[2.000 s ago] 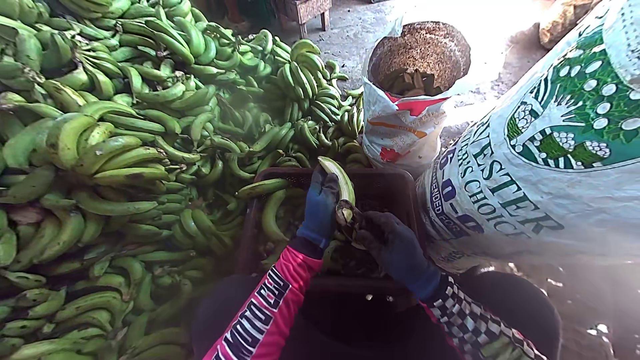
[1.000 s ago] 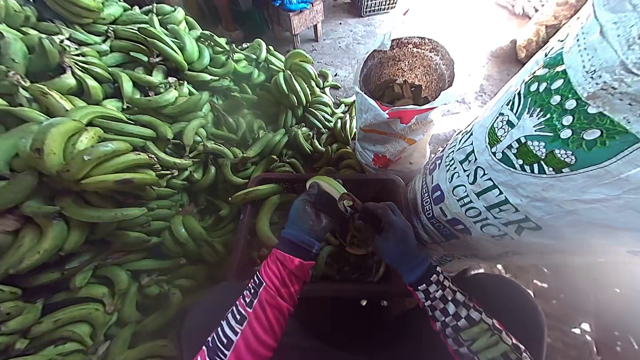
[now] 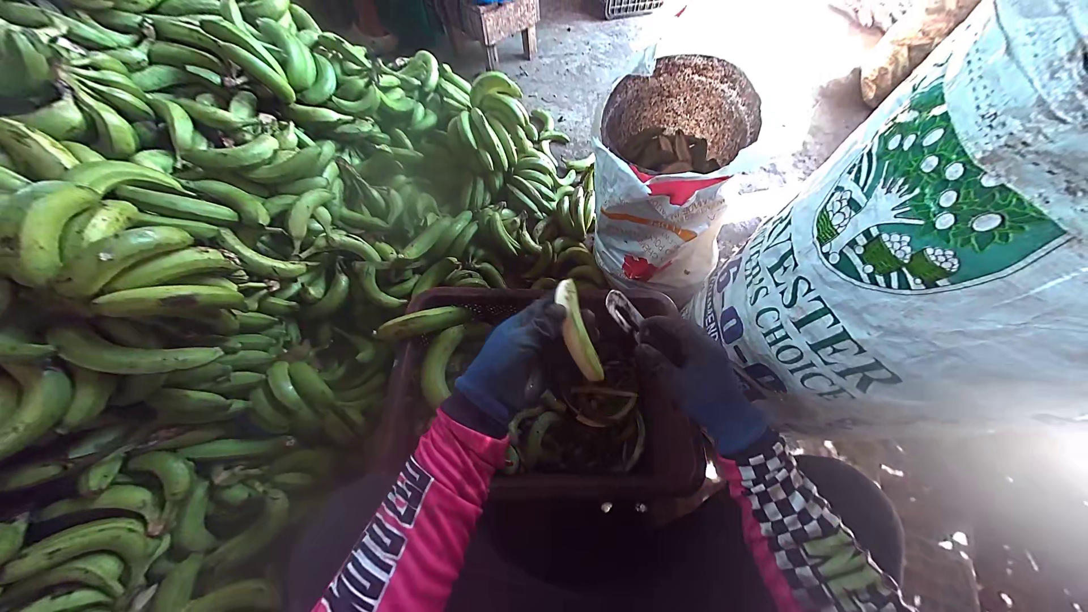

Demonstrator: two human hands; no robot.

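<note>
My left hand (image 3: 515, 353), in a blue glove, grips a pale, partly peeled green banana (image 3: 579, 331) that points up and leans over the crate. Close to its right, my right hand (image 3: 688, 361), gloved too, is shut on a peeler (image 3: 625, 312) whose metal head points up and left, apart from the banana. Beneath both hands, a dark plastic crate (image 3: 671, 489) holds strips of peel (image 3: 540, 433). Unpeeled green bananas (image 3: 438, 365) lie at the crate's left side, one of them across its rim.
A large heap of green bananas (image 3: 255, 170) fills the left side. An open sack (image 3: 659, 229) with brown pieces inside stands beyond the crate. At right leans a big white printed sack (image 3: 926, 280). Farther back are a small wooden stool (image 3: 508, 24) and a plastic basket (image 3: 633, 7).
The peeler has moved off the banana, and my hands are farther apart than one second ago. More of the banana's pale side shows now.
</note>
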